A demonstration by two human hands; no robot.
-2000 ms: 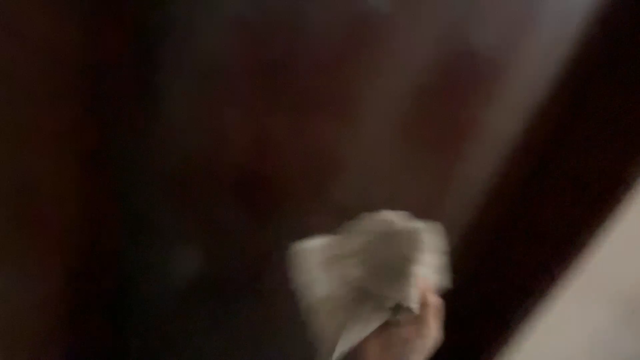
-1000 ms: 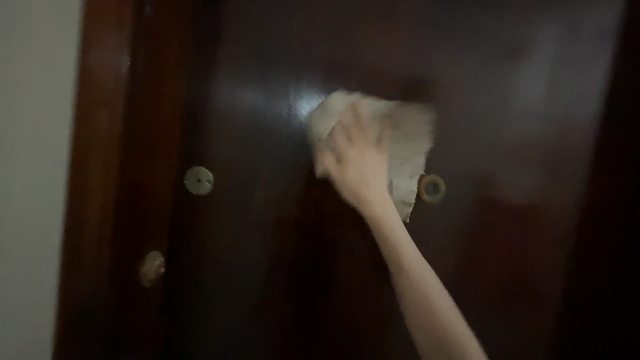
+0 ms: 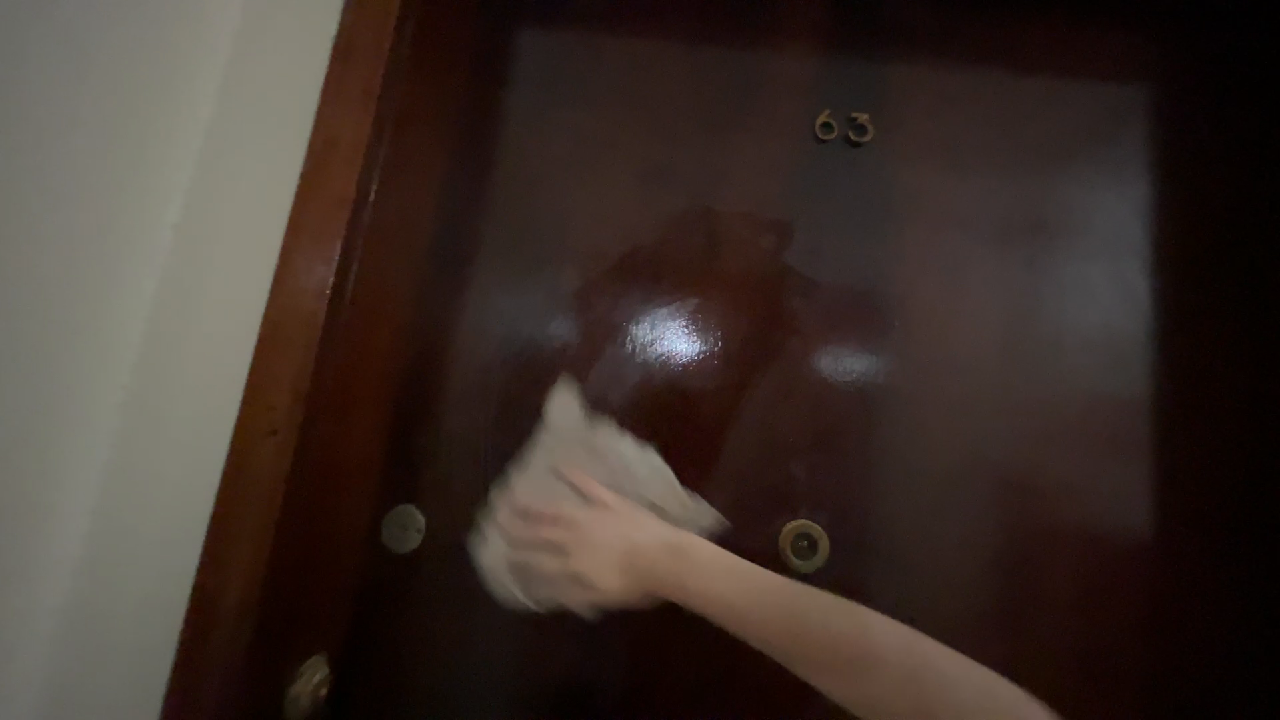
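My right hand (image 3: 590, 540) presses a pale cloth (image 3: 590, 450) against a dark, glossy wooden door (image 3: 960, 420). The fingers are spread over the cloth, which bunches around them and rises to a point above; both are blurred. The bare forearm comes in from the lower right. Left of the hand is a round metal lock cylinder (image 3: 403, 529), and right of it a round brass peephole (image 3: 804, 546). Neither is touched. My left hand is out of view.
A reddish-brown wooden door frame (image 3: 290, 350) runs down the left, beside a pale wall (image 3: 100, 300). A brass knob (image 3: 308, 685) sits at the lower left. Metal numerals (image 3: 844, 127) are fixed high on the door.
The hand and cloth, between the lock cylinder and peephole and partly above them a second ago, are now lower and nearer the cylinder. The view has shifted, and the numerals have come into sight.
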